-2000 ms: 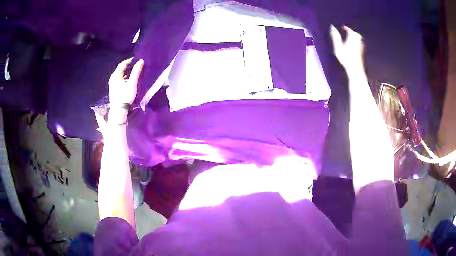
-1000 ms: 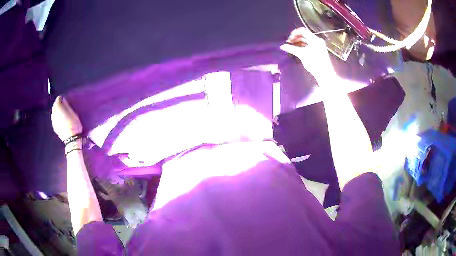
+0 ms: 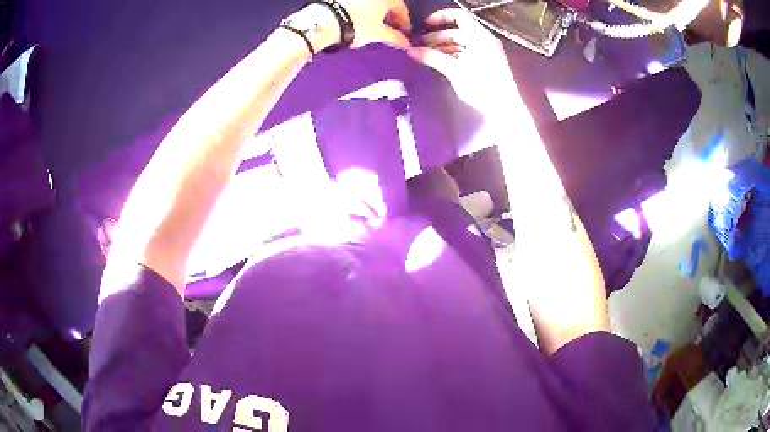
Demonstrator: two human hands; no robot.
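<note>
The dark garment [image 3: 359,139] lies against my front with its inside up. It shows white interfacing [image 3: 241,211] and a purple panel between pale strips. My left hand [image 3: 376,24] is at the garment's upper edge, fingers curled on the cloth. My right hand [image 3: 456,52] is close beside it, thumb and fingers pinching the same edge. Glare and the fingers hide the exact grip. The iron [image 3: 528,21] rests just beyond my right hand, cut off by the top edge of the picture.
The pale iron hose [image 3: 642,27] curves off at the upper right. Dark cloth [image 3: 625,126] extends over the table's right side. A blue crate [image 3: 747,211] stands on the pale floor at the right, with scraps around. A tan padded form [image 3: 718,17] is at the top right.
My left hand has moved from the garment's left end across to beside my right hand. My right hand has shifted slightly left. The view has moved, with the iron now higher in the picture.
</note>
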